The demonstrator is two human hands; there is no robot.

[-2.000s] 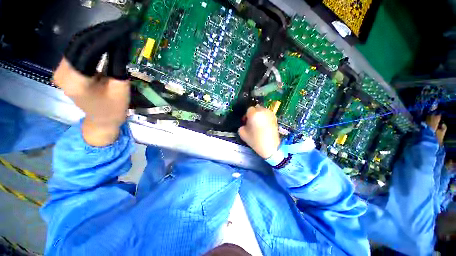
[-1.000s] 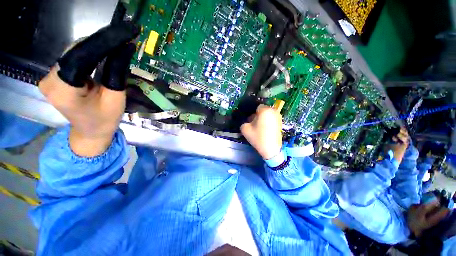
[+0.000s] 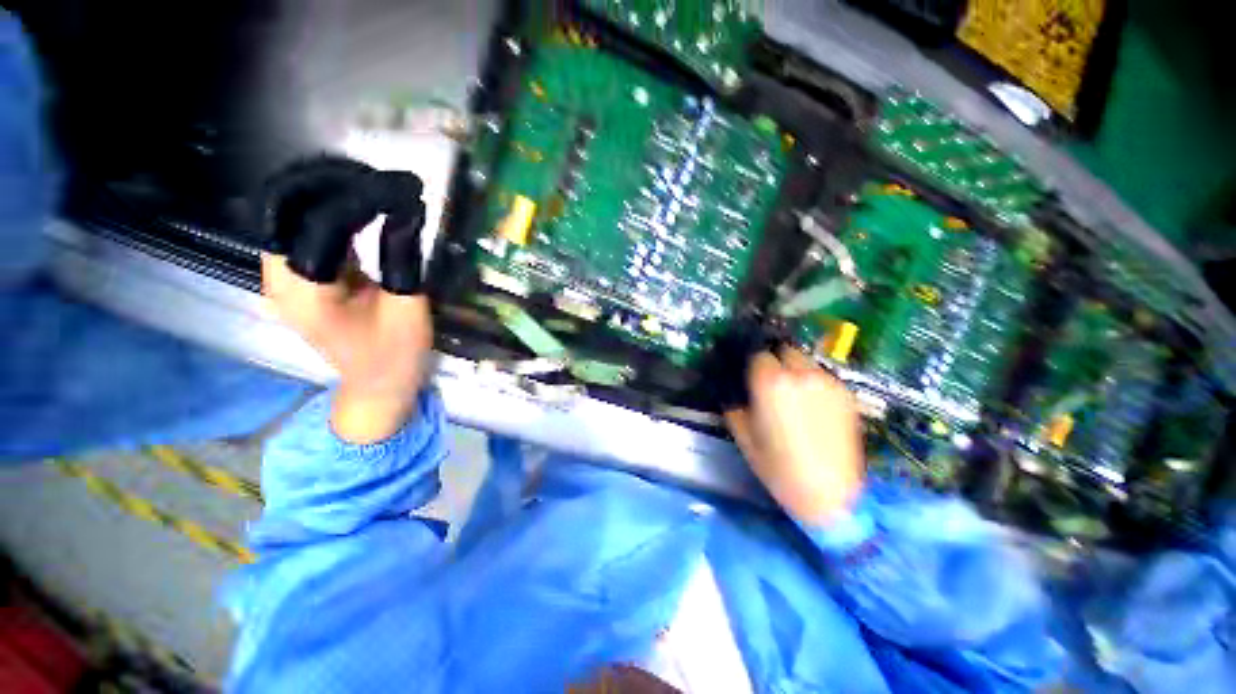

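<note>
A large green circuit board (image 3: pixel 610 190) crowded with parts lies in a black carrier (image 3: pixel 468 176) in front of me. It bears white-blue rows and a yellow block (image 3: pixel 517 220). My left hand (image 3: pixel 355 292), with black coverings on its fingers, is at the left end of the carrier; thumb and fingers are apart and I see nothing between them. My right hand (image 3: pixel 800 427) is at the near right corner of the carrier, fingers curled down; its fingertips are hidden, so any grip cannot be told. The view is blurred.
A second green board (image 3: pixel 922 298) and more boards stretch to the right. A silver conveyor rail (image 3: pixel 610 437) runs along the near side. A bin of yellow parts (image 3: pixel 1037 48) stands beyond at upper right. Another person's blue sleeve (image 3: pixel 1179 610) is at lower right. Blue cloth (image 3: pixel 122 353) shows at left.
The view has swung, so boards and both hands appear further right and lower. My left hand stays by the carrier's left end with its fingers now bent. The neighbour's hands have left clear view.
</note>
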